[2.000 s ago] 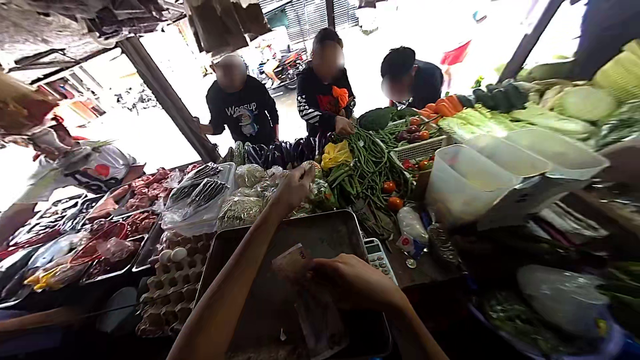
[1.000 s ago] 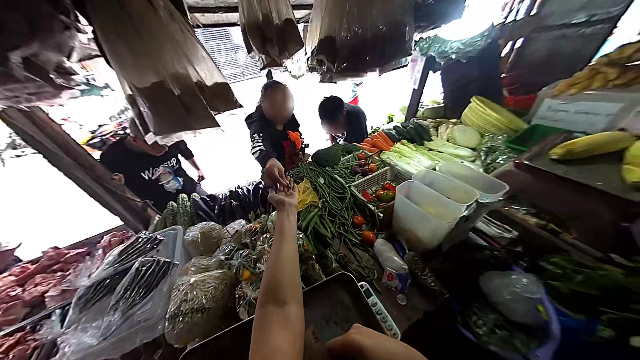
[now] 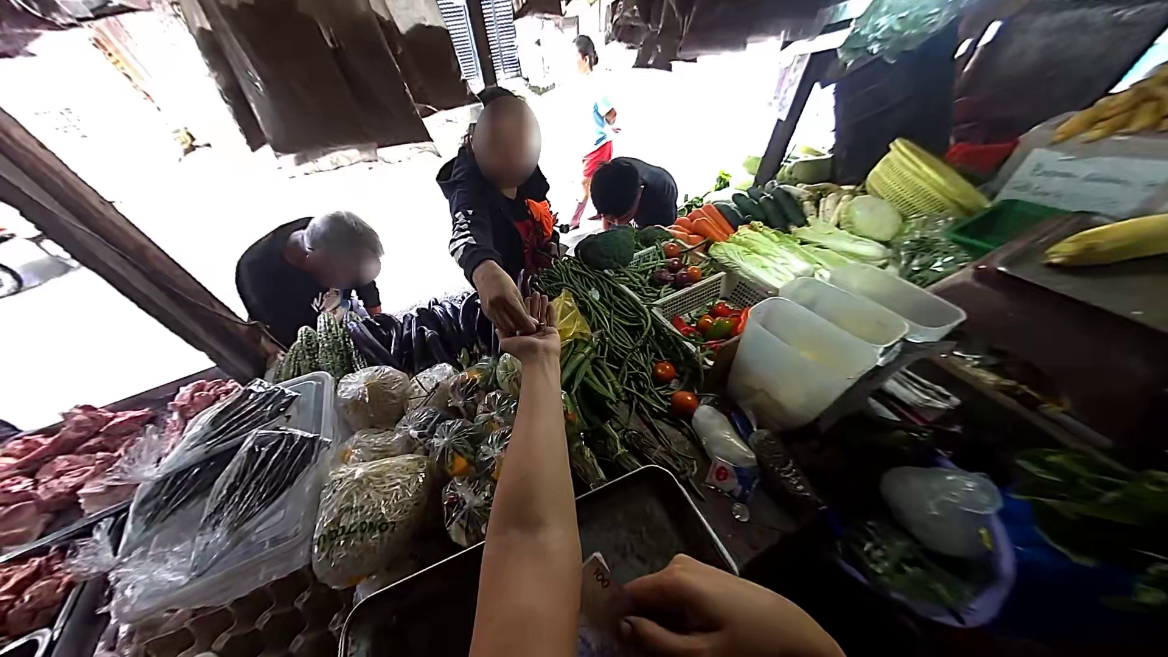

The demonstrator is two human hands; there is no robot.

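Note:
My left hand (image 3: 534,336) reaches out over the vegetables, palm up with its fingers extended. The hand of a person in a black hooded jacket (image 3: 505,297) is right at my palm; small dark items, possibly coins, seem to lie between the two hands, too small to tell. My right hand (image 3: 707,610) is low in the view, pinching a banknote (image 3: 598,598) between thumb and fingers above a dark metal tray (image 3: 639,511). Long green beans (image 3: 620,338) and a yellow plastic bag (image 3: 571,318) are just right of my left hand.
Bagged noodles or sprouts (image 3: 374,520), eggplants (image 3: 429,336) and raw meat (image 3: 68,456) spread leftward. Clear plastic containers (image 3: 794,365), tomatoes (image 3: 684,403) and a banana (image 3: 1109,241) are on the right. Egg cartons (image 3: 246,620) stand beside the tray. Two people bend over the produce.
My left hand was above the produce two seconds ago, then reached out to the person's hand, where it remains. The person at the left has bent down. The view has shifted.

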